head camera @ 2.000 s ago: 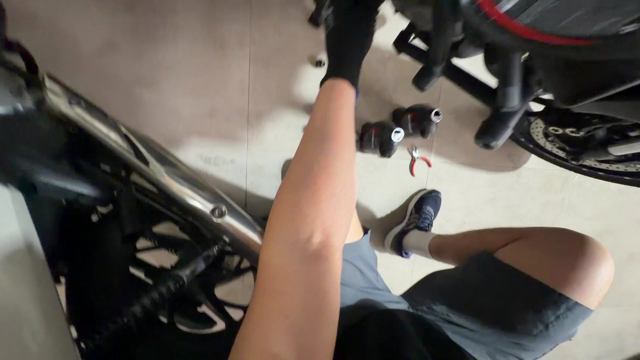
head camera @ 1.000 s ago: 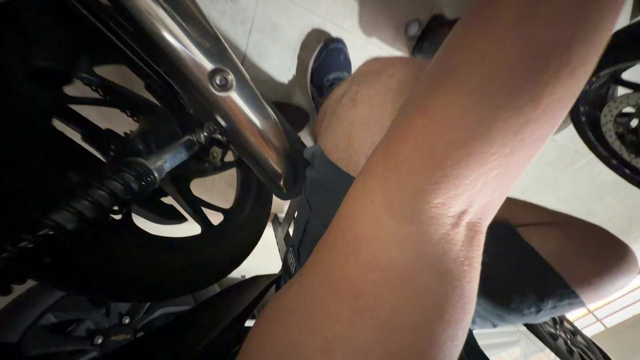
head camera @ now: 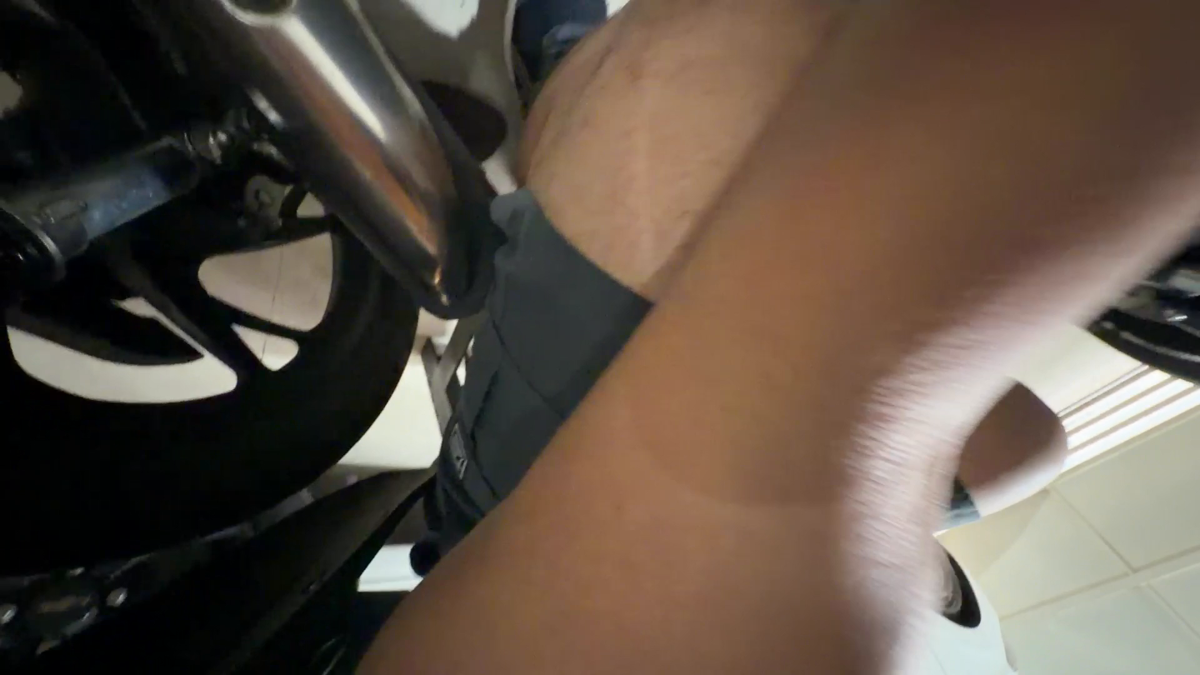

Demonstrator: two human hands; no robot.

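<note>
Neither my left hand nor my right hand shows in the head view. One bare arm of mine fills the middle and right, running from the bottom up to the upper right corner; its hand lies outside the frame. Behind it are my bent bare knee and my dark grey shorts. Close to the shorts, at the left, is the end of a motorcycle's chrome exhaust pipe. A shock absorber and a black spoked wheel with its tyre are below and left of the pipe.
Part of another dark vehicle shows at the right edge. Pale floor tiles and a ribbed white strip lie at the lower right. A dark blue shoe is at the top. Dark bodywork spans the lower left.
The view has swung strongly toward the wheel and exhaust. My gloved hand, two dark red-marked tools and the red-handled pliers, visible two seconds ago, are out of frame. The arm fills more of the view.
</note>
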